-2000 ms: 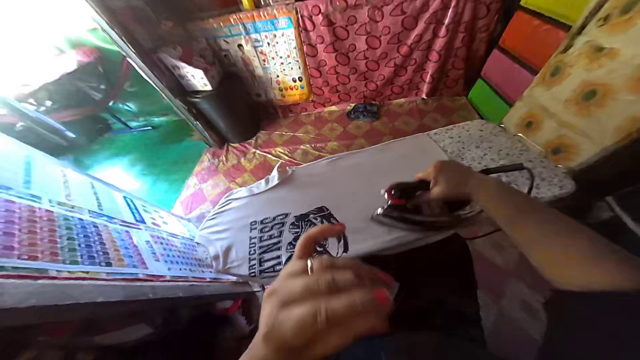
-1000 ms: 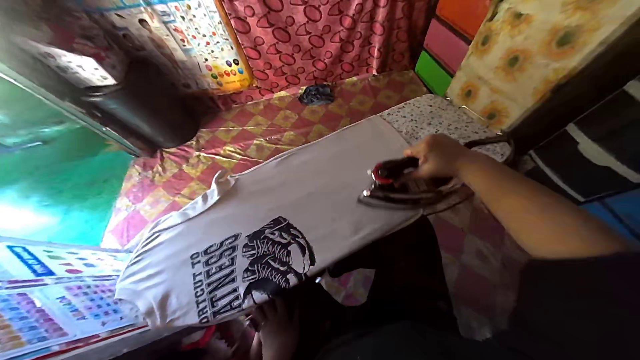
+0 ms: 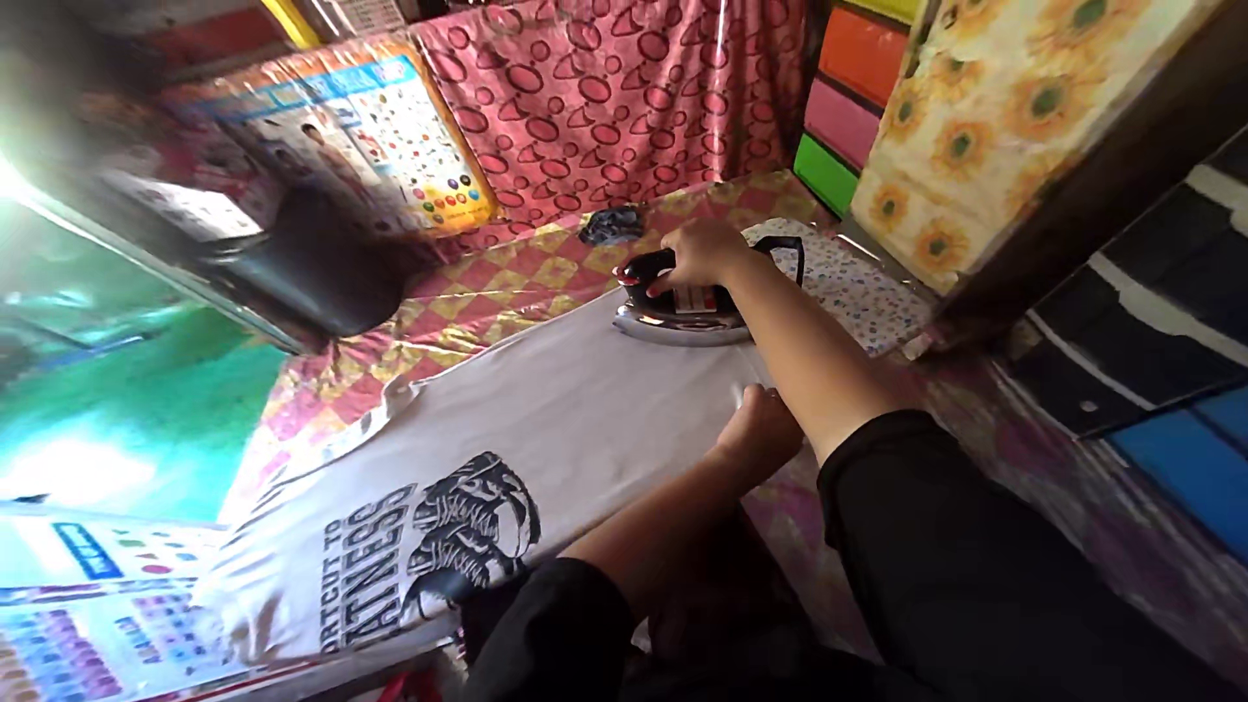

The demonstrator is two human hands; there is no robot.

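Note:
My right hand (image 3: 710, 255) grips the black handle of an electric clothes iron (image 3: 678, 317), whose shiny metal base rests on the far right part of a white printed T-shirt (image 3: 575, 409). The shirt lies spread over an ironing board (image 3: 858, 292) with a speckled cover, its dark print toward the lower left. At the near edge of the shirt, close to its right end, my left hand (image 3: 762, 429) has its fingers closed on the fabric, nearer to me than the iron. My right forearm partly hides the rear of the iron.
A crumpled dark cloth (image 3: 611, 226) lies on the checkered floor covering (image 3: 507, 268) beyond the board. A black bin (image 3: 331, 263) stands at the left, colored drawers (image 3: 843, 122) at the back right. Beside them is a panel with a sunflower pattern (image 3: 960, 146). Printed charts (image 3: 107, 595) are at the lower left.
My left hand, raised over the print two seconds ago and low by the near edge one second ago, now holds the shirt's near edge farther right. The iron has moved toward the shirt's far side.

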